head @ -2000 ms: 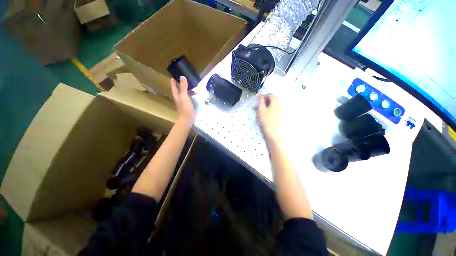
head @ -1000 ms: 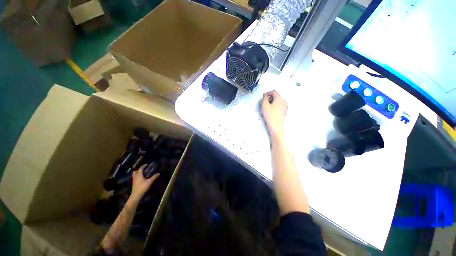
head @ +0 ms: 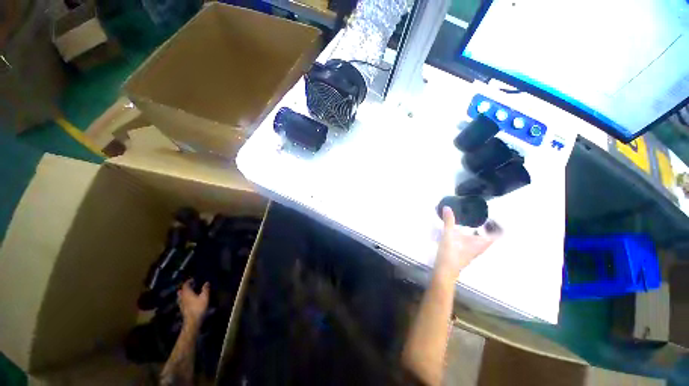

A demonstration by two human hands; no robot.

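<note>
My right hand is at the nearest black cylindrical housing on the bench's right part, its fingers around the near side. Several more black housings lie grouped just behind it. My left hand is down in the left carton, among a heap of black parts. Its fingers look spread, but the dark parts hide whether it holds one. Another black housing lies on its side at the bench's left end, beside the round black fan.
The fan has a silver duct behind it. A second open carton stands left of the bench. A blue control panel and a bright monitor are at the back right. A blue stool stands at right.
My right hand has moved from beside the fan to the nearest housing on the right. My left hand earlier let go of a housing at the second carton and is now in the left carton. The view has shifted.
</note>
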